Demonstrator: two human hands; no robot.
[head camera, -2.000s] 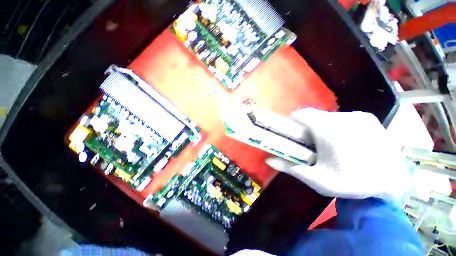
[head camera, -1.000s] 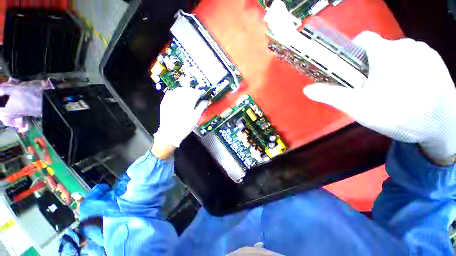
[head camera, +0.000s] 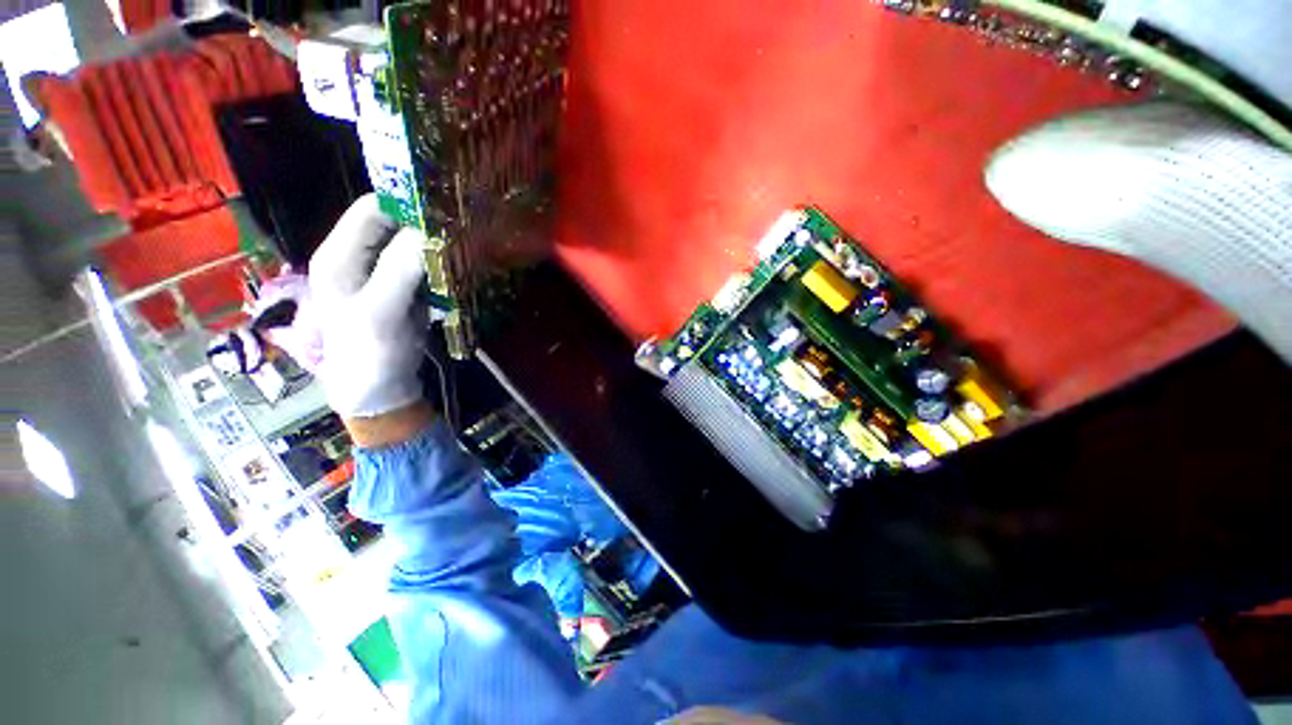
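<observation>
My left hand (head camera: 371, 305), in a white glove, grips the lower edge of a green circuit board (head camera: 489, 156) held upright at the tote's left wall, its solder side facing right. My right hand (head camera: 1155, 198), gloved and cut off by the right edge, is at the upper right, its thumb below another board (head camera: 1034, 40) that shows only in part. A heatsink board (head camera: 850, 354) with yellow parts and a ribbed metal block lies on the red liner sheet (head camera: 709, 128) in the black tote (head camera: 992, 545).
Red stacked containers (head camera: 135, 121) and a black bin (head camera: 291, 170) stand at the upper left. A person in a blue smock (head camera: 560, 524) is beyond the tote's left wall. Benches with items (head camera: 269, 496) run along the left, beside grey floor (head camera: 85, 567).
My left hand has raised the left board from the liner to upright. My right hand has moved to the upper right with its board, now nearer the camera. The view has shifted.
</observation>
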